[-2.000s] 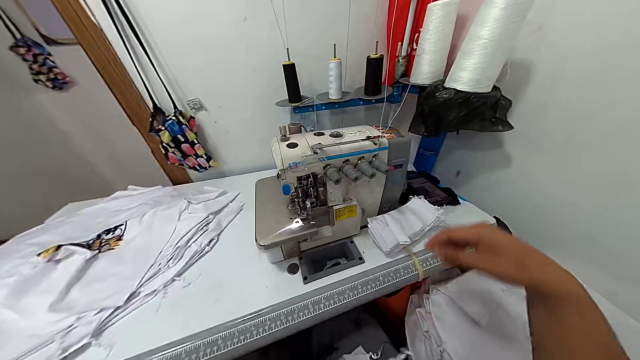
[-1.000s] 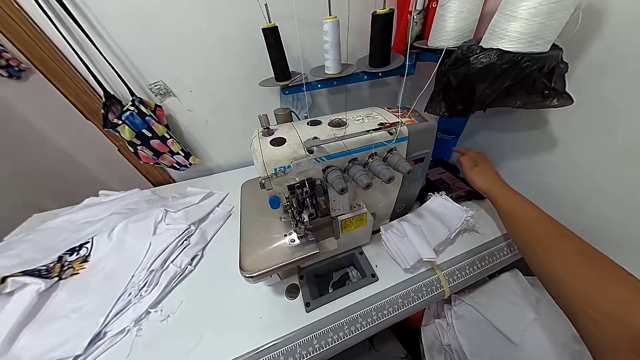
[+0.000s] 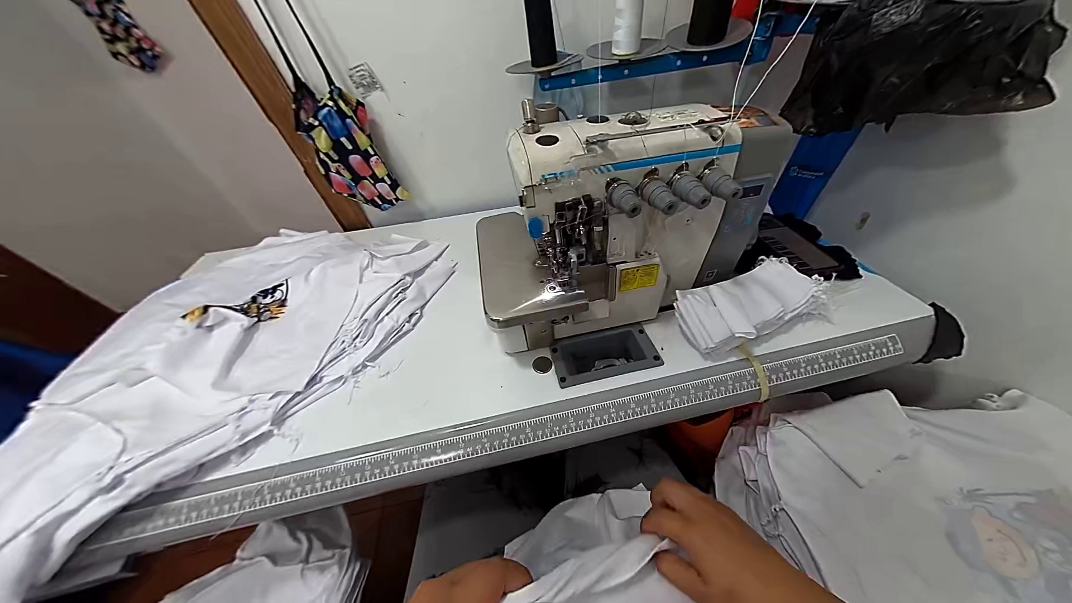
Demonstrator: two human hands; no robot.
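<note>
A piece of white fabric [image 3: 586,536] is held between my two hands, low in the view and below the table's front edge. My left hand [image 3: 473,582] grips its left side, mostly cut off by the bottom of the picture. On the right, my right hand [image 3: 720,544] pinches the fabric between thumb and fingers. Above them on the table stands a white and grey overlock sewing machine [image 3: 628,226]. A stack of folded white fabric strips [image 3: 745,306] lies right of it. White fabric pieces [image 3: 226,335], the top one with a printed figure, are piled on the left.
A measuring tape [image 3: 519,440] runs along the table's front edge, with a yellowish band [image 3: 760,377] around it. More white printed pieces [image 3: 921,486] lie at the lower right, others [image 3: 289,561] below the table. Thread cones [image 3: 540,38] and a black plastic bag [image 3: 913,67] are above.
My right hand was by the blue post right of the machine one second ago; now it is low in front of the table, on white fabric. My left hand has come into view.
</note>
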